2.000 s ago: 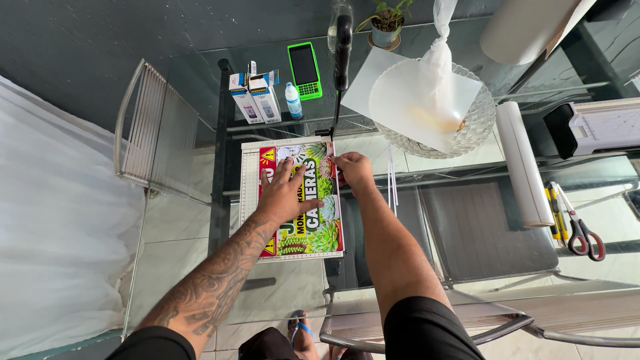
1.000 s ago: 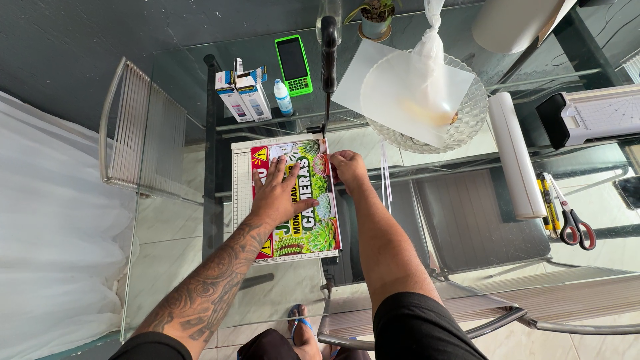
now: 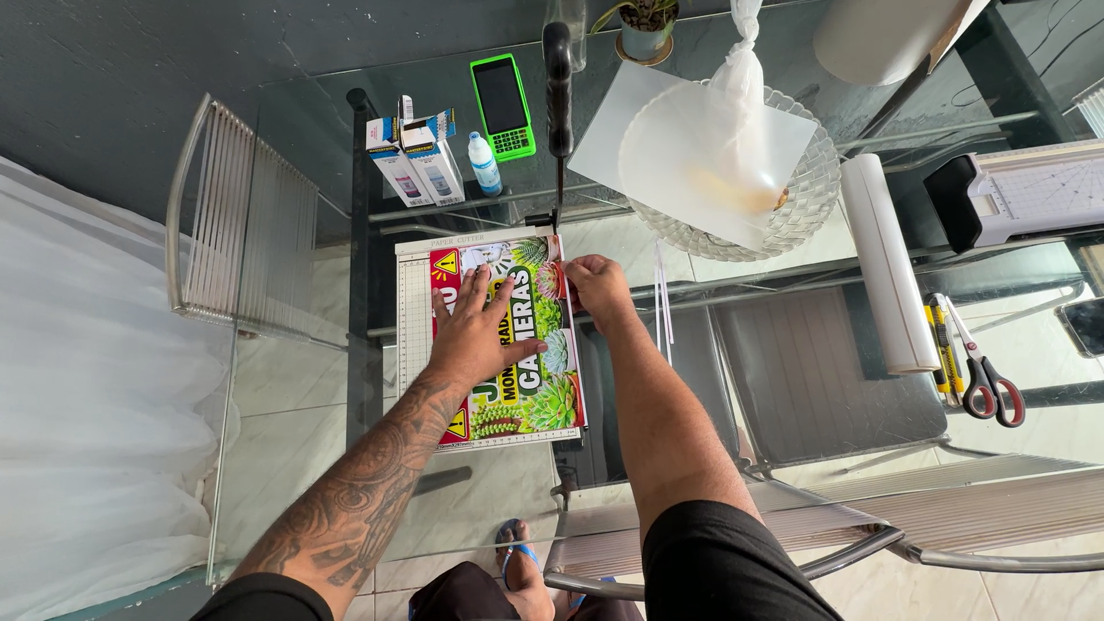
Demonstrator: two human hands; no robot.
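A guillotine paper cutter (image 3: 416, 319) with a ruled board lies on the glass table, its black-handled blade arm (image 3: 559, 90) raised at the far right corner. On the board rests a colourful printed sheet (image 3: 561, 345) with succulents and lettering. My left hand (image 3: 474, 332) presses flat on this sheet, fingers spread. At the cutter's right edge, my right hand (image 3: 597, 289) has its fingertips bent together at the sheet's upper right edge; whether they pinch it is hidden. Narrow white strips (image 3: 662, 302) lie just right of that hand.
Small boxes (image 3: 418, 164), a bottle (image 3: 485, 164) and a green card terminal (image 3: 504, 108) stand beyond the cutter. Rightward are a glass dish (image 3: 815, 190) under a translucent sheet (image 3: 655, 129), a white roll (image 3: 888, 267), yellow utility knives (image 3: 944, 349), scissors (image 3: 992, 388) and another trimmer (image 3: 1035, 194).
Both hands stay in nearly the same places on and beside the printed sheet. The blade arm remains raised. The view has shifted somewhat.
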